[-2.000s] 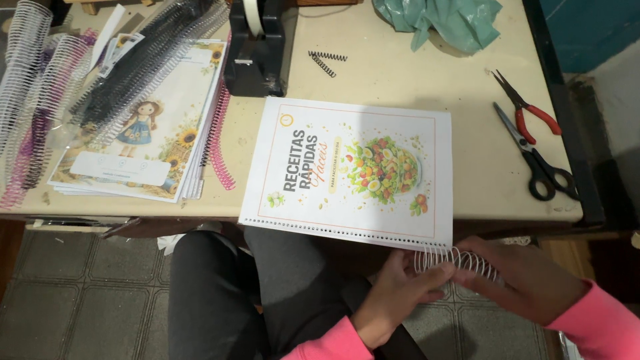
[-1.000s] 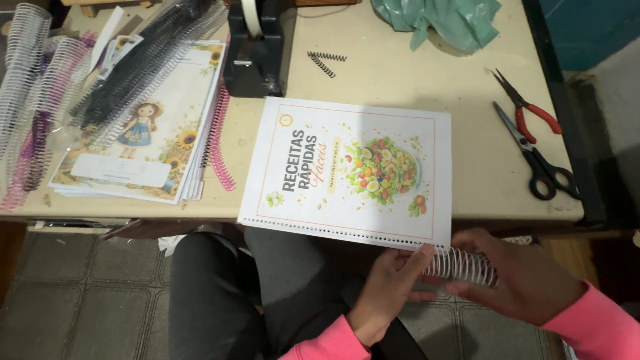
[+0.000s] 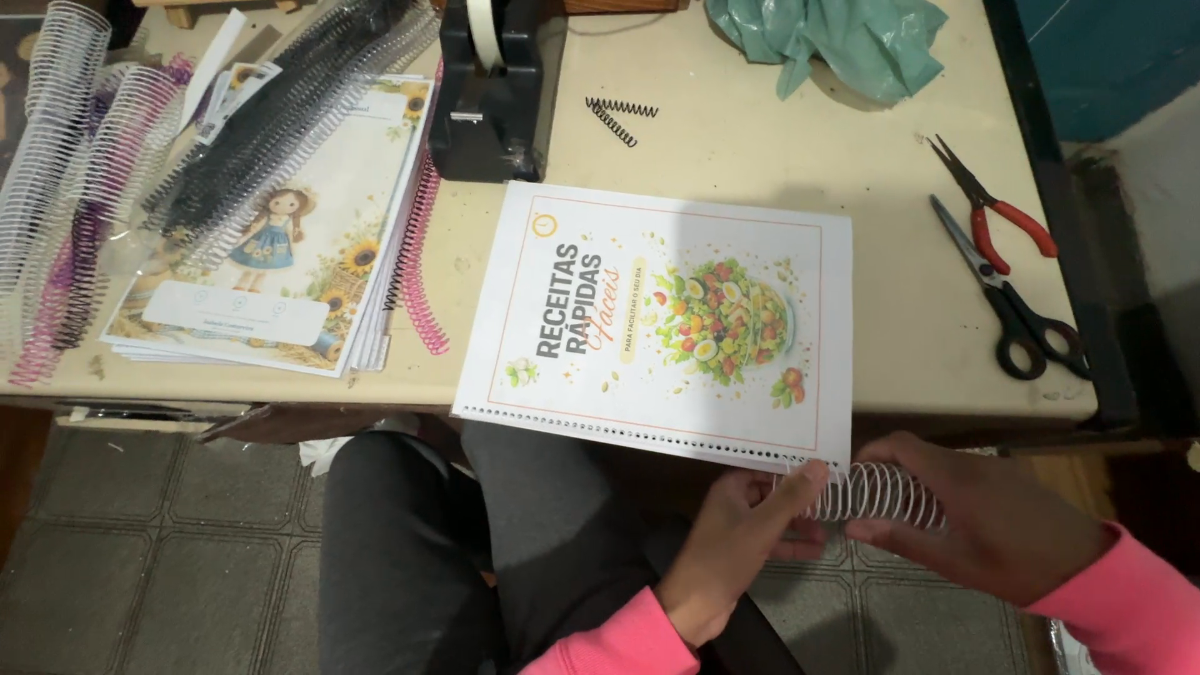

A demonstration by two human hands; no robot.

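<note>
A stack of punched sheets with a recipe-book cover (image 3: 600, 319) lies at the table's front edge, its row of holes facing me and overhanging the edge. At its lower right corner, a white spiral binding coil (image 3: 877, 492) passes through the end holes. My left hand (image 3: 750, 534) pinches that corner and the coil's near end between thumb and fingers. My right hand (image 3: 975, 525) is wrapped around the coil's free part, to the right of the sheets. Some of its fingers are hidden behind the coil.
Long-nose pliers (image 3: 980, 197) and black-handled scissors (image 3: 1017, 314) lie at the right. A black tape dispenser (image 3: 497, 103), two short black coil pieces (image 3: 623, 112) and a green plastic bag (image 3: 844, 47) are farther back. At left are illustrated sheets (image 3: 244, 319) and several binding coils (image 3: 66, 159).
My right hand has shifted its hold around the coil, and less of the coil shows beyond it than two seconds ago. The sheets and my left hand stay in nearly the same place.
</note>
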